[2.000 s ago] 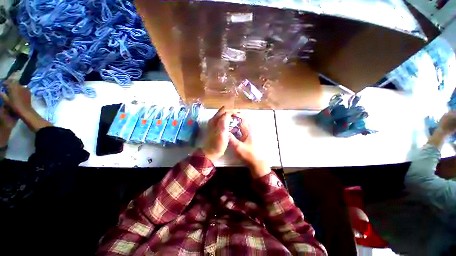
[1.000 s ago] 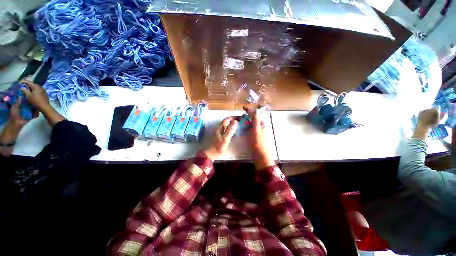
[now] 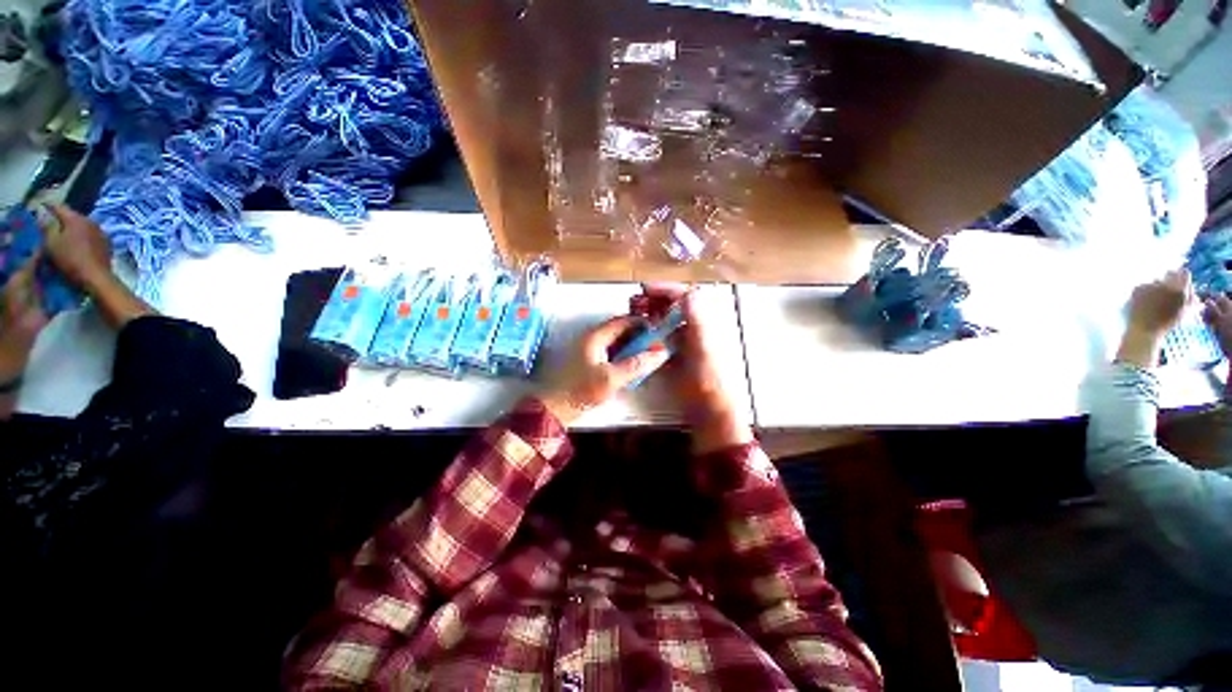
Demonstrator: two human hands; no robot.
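A small blue pack [image 3: 646, 343] is held between my two hands, just in front of the carton's open side. My left hand [image 3: 595, 372] grips it from the left. My right hand [image 3: 693, 358] is closed around its right end and is partly blurred. Whether the pack is closed cannot be told. Several light-blue finished packs [image 3: 443, 322] with orange dots and pale cord loops stand in a row left of my hands. Dark teal-blue cable bundles [image 3: 909, 300] with loops sticking up lie to the right.
A large cardboard carton [image 3: 784, 241] holds loose clear plastic boxes [image 3: 631, 142]. A smartphone [image 3: 310, 338] lies left of the row. A blue cord pile [image 3: 270, 102] is at upper left. Neighbours' hands work at far left [image 3: 74, 250] and far right [image 3: 1158, 308]. A table joint [image 3: 745, 358] runs beside my right hand.
Two seconds ago my hands were cupped around a dark bundle; now a blue pack shows between them, tilted more than one second ago. The whole view has shifted slightly.
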